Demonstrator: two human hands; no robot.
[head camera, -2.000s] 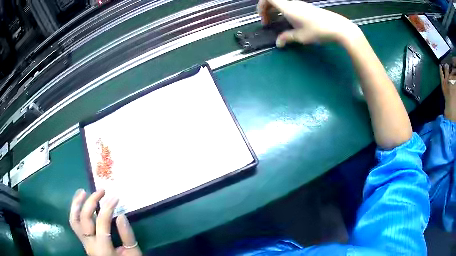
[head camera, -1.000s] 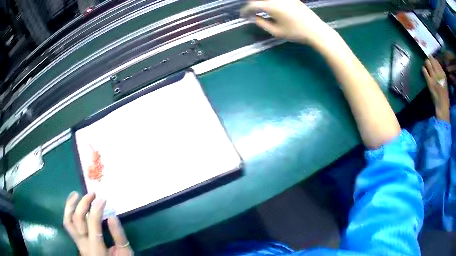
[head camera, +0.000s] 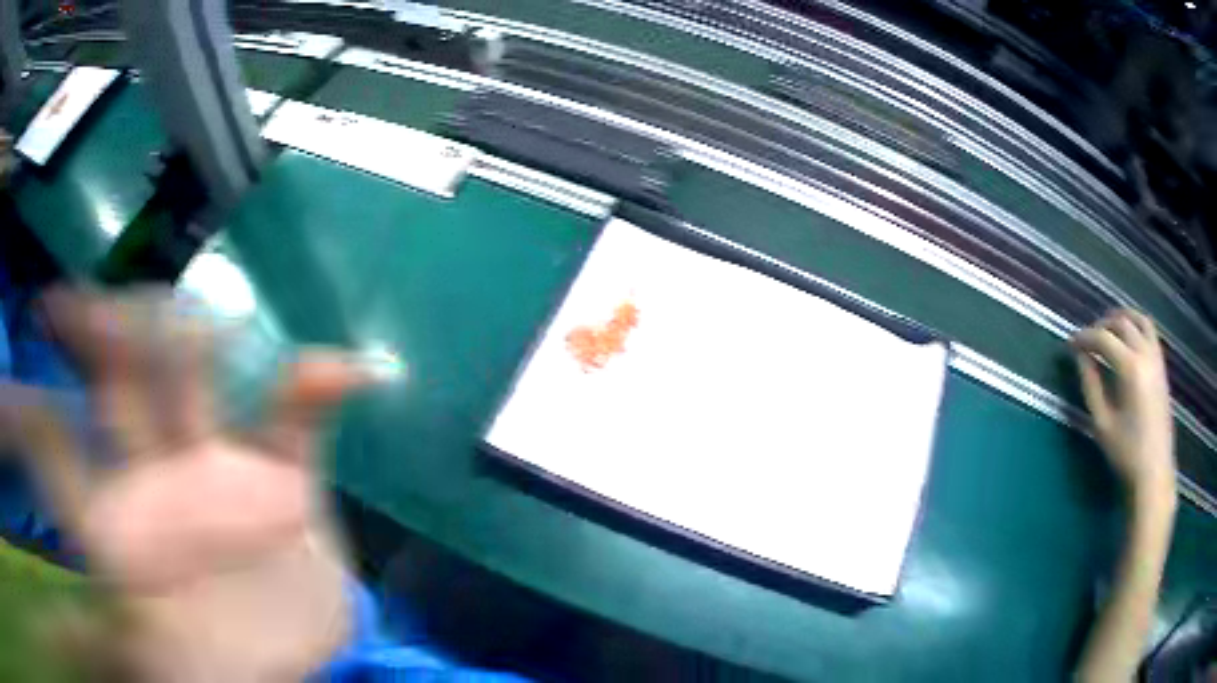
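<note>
The black-rimmed tray [head camera: 694, 534] lies on the green bench with a white paper liner [head camera: 761, 414] inside. A heap of orange-red small parts [head camera: 603, 338] lies at the liner's left end. A dark fixture [head camera: 561, 140], blurred, lies along the conveyor rails beyond the tray's left corner. My left hand [head camera: 207, 494] is large and blurred at the lower left, palm showing, fingers spread, nothing seen in it. My right hand [head camera: 1128, 387] is at the far right by the rails, fingers bent with a gap to the thumb, nothing seen in it.
A conveyor line [head camera: 854, 214] of silver rails and dark tracks curves behind the tray. A pale metal plate [head camera: 367, 144] lies left of the fixture. A grey post [head camera: 200, 94] stands at the upper left. Beyond it is another tray [head camera: 60, 118] with orange parts.
The view has swung left, so the tray appears further right. The fixture now shows left of the tray's far edge. My left hand has come off the tray's near-left corner and is raised, spread.
</note>
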